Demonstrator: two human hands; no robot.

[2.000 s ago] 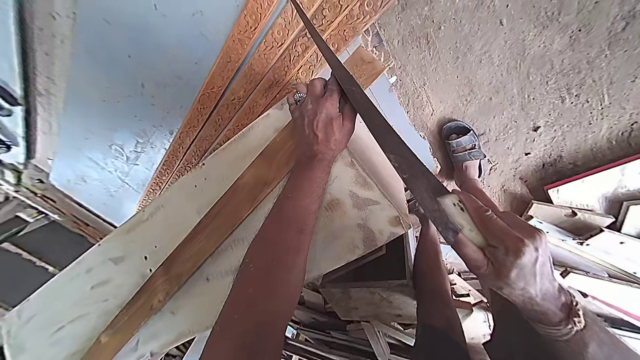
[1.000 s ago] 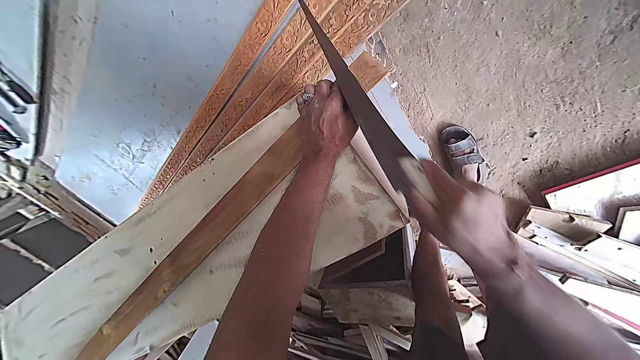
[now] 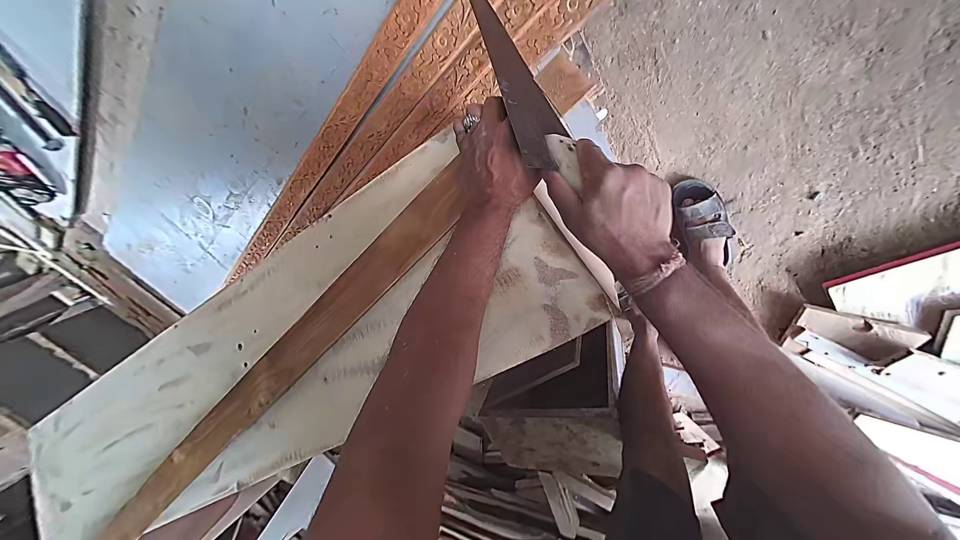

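My right hand (image 3: 619, 202) grips the pale handle of a hand saw (image 3: 525, 94). The saw's dark, tapering blade points up and away, crossing a long brown wooden strip (image 3: 300, 360) near its far end. My left hand (image 3: 495, 154), with a ring on one finger, is clamped on that strip just left of the blade. Under the strip lies a pale, stained board (image 3: 172, 382). Whether the teeth are in the wood cannot be seen. Carved orange-brown wooden panels (image 3: 375, 112) lie beyond my left hand.
A light blue panel (image 3: 217, 112) is at upper left. Wood offcuts (image 3: 555, 495) lie heaped below the board, beside a dark open box (image 3: 562, 375). More scrap boards (image 3: 862, 337) are at right on the rough floor (image 3: 787, 112). A sandalled foot (image 3: 705, 217) stands near my right hand.
My right hand and the saw have moved forward and to the left, so the handle is now close to my left hand. My left hand stays on the strip.
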